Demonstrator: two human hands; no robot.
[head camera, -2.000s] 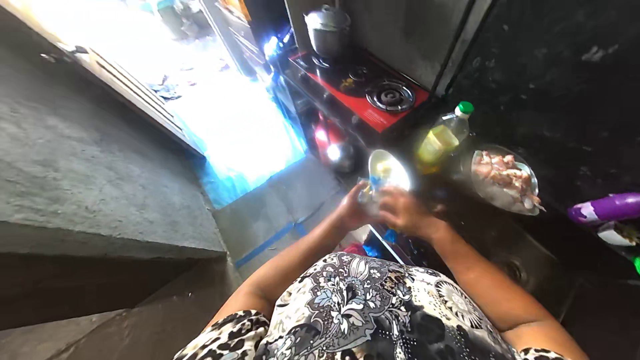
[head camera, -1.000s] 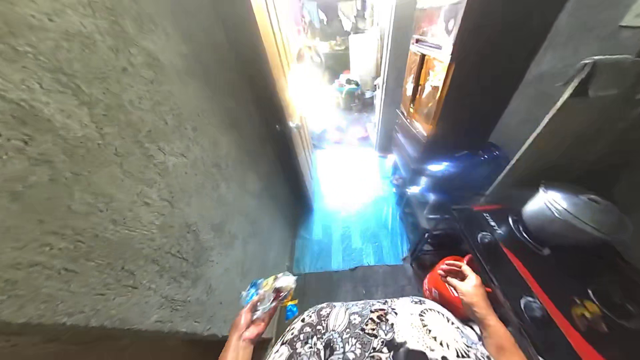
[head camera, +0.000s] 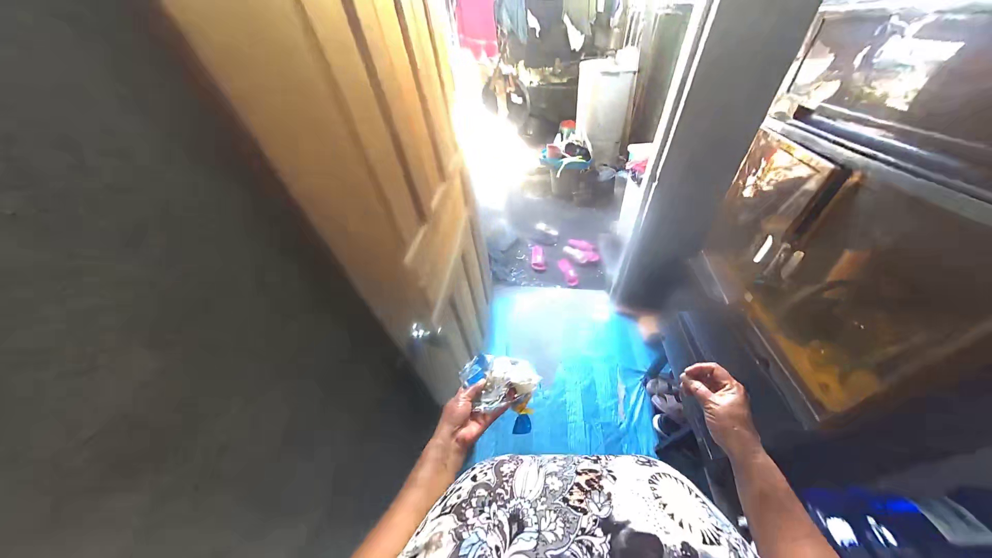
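Observation:
Crumpled clear and blue plastic packaging (head camera: 500, 381), with a yellow and blue piece hanging below it, is gripped in my left hand (head camera: 465, 418). Its contents look whitish, but I cannot tell what they are. My right hand (head camera: 717, 399) is raised at the right with its fingers curled and thumb near the fingertips; nothing shows between them. It is near the front of a dark wooden cabinet (head camera: 783, 341) with glass doors. Under both hands lies a floor with a shiny blue covering (head camera: 573, 380).
A wooden door (head camera: 356, 155) with a metal knob (head camera: 425, 333) stands at the left, beside a grey wall (head camera: 155, 310). Several shoes (head camera: 665, 407) sit by the cabinet. Pink slippers (head camera: 568, 271) lie past the doorway, before a filled basin (head camera: 568, 161).
The view has swung from the stove and counter to the doorway. My hands, together at a bowl two seconds ago, are now apart. The right hand no longer is at the red object by the stove.

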